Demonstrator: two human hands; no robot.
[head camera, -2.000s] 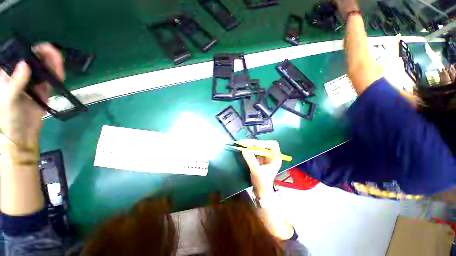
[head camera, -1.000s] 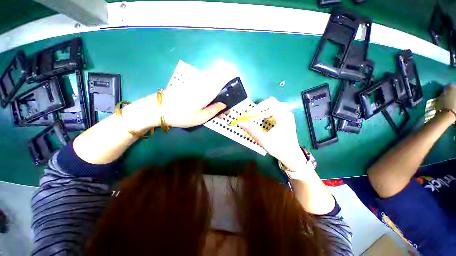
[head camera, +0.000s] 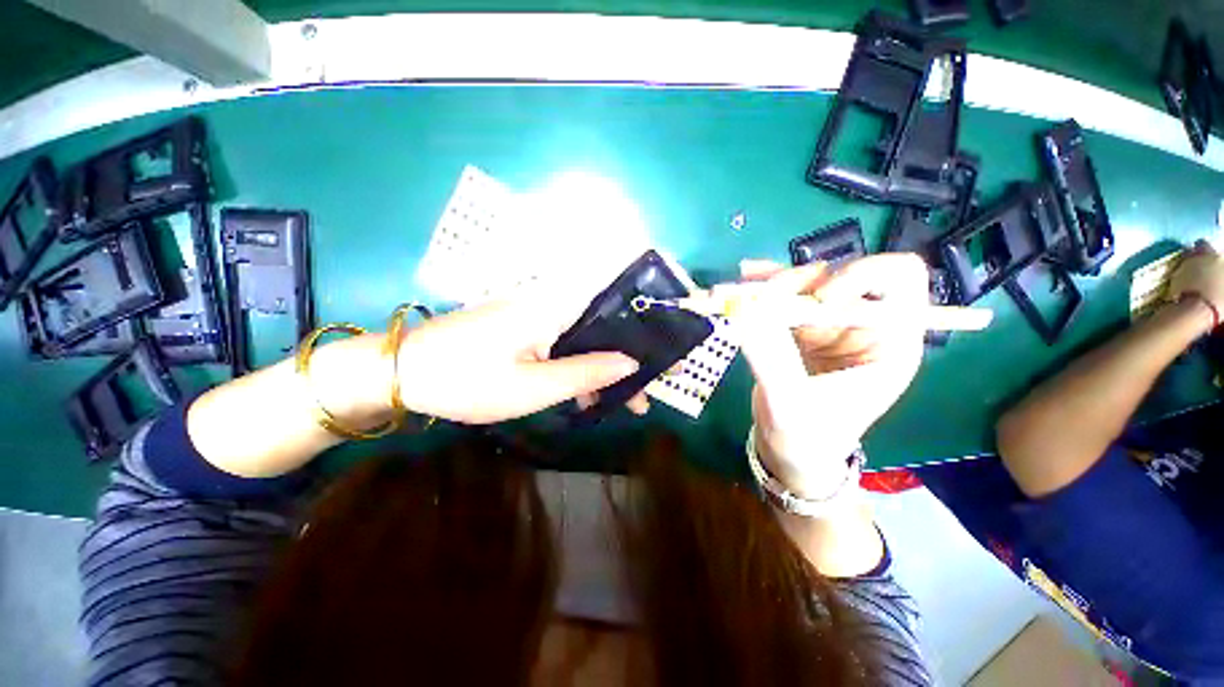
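My left hand (head camera: 537, 376) holds a black phone housing (head camera: 628, 329), tilted, over the adhesive sheet. My right hand (head camera: 846, 349) holds the tweezers (head camera: 956, 318) like a pencil, pale in the glare. Their tip meets the housing at a small bright ring (head camera: 642, 305) near its upper end. Whether a small adhesive piece is on the tip cannot be told. The adhesive sheet (head camera: 698, 373) lies on the green bench under the housing, with rows of dark marks; glare and my left hand hide its middle.
Black housings are piled at the left (head camera: 114, 289) and at the right (head camera: 1000, 242). A white rail (head camera: 537, 51) runs behind the bench. A neighbour's arm (head camera: 1094, 383) is at the right beside another pale sheet (head camera: 1154, 285). A tiny pale piece (head camera: 737, 219) lies behind the sheet.
The view swung left from two seconds ago, and both hands came together over the sheet. Since one second ago, my right hand moved the tweezers from the sheet up to the housing, which is turned.
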